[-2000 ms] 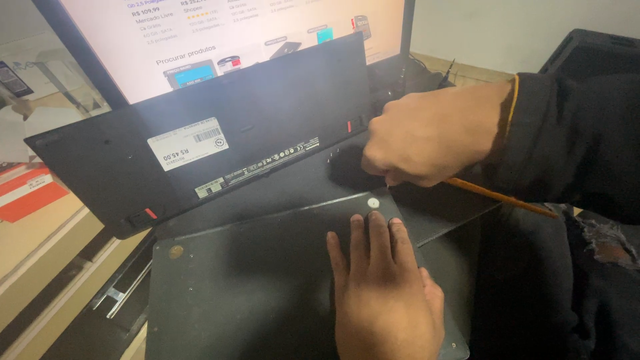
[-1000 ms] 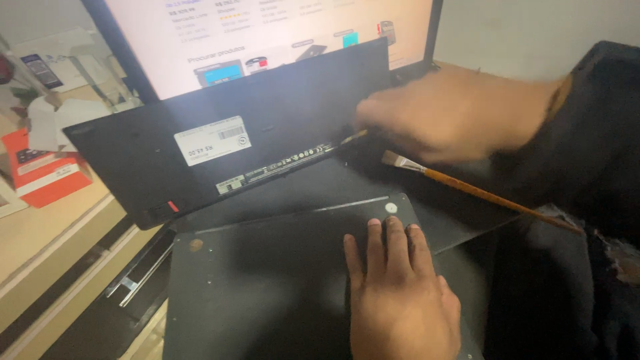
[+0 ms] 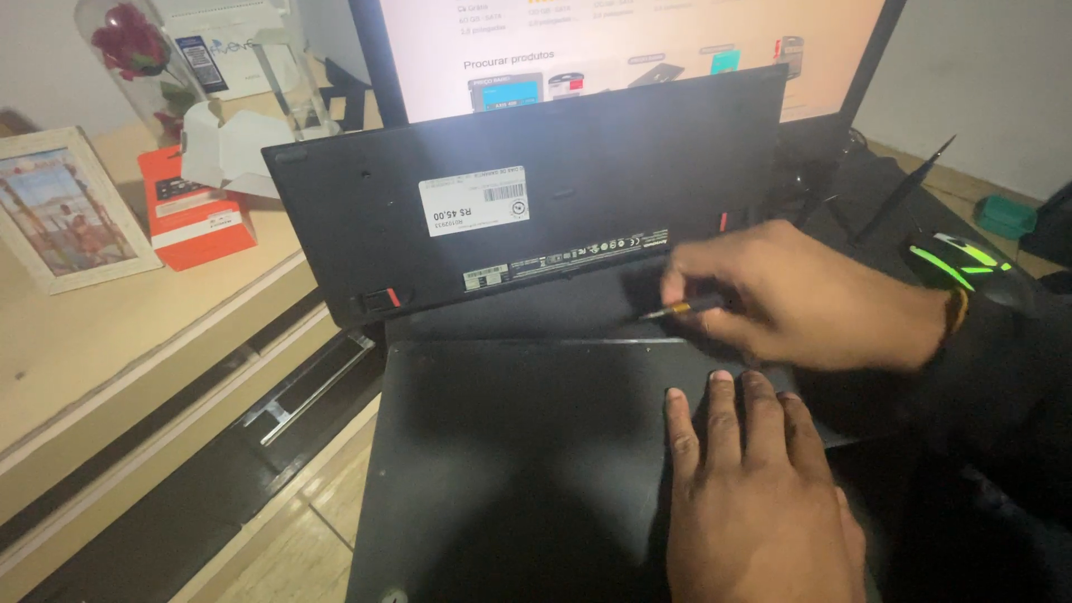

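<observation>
My right hand (image 3: 796, 293) grips a slim dark tool with a pointed metal tip and an orange band, likely a precision screwdriver (image 3: 682, 308). It is held above the far edge of a flat black panel, which looks like the underside of a laptop (image 3: 502, 435). Flat on this panel's right part lies my left hand (image 3: 762, 486), palm down, fingers slightly apart. Behind, a black Lenovo keyboard (image 3: 586, 176) stands tilted with its underside facing me; it bears a white label and two red-marked feet.
A lit monitor (image 3: 628, 42) stands behind the keyboard. At right are a black and green mouse (image 3: 959, 260) and a dark pointed tool (image 3: 917, 184). At left, a wooden surface holds a picture frame (image 3: 75, 209), a red box (image 3: 197, 226) and a glass-covered rose (image 3: 130, 42).
The view has shifted considerably. My right hand now shows a dark tool with a pointed tip. The brush with an orange handle, seen beside it one second ago, is no longer visible.
</observation>
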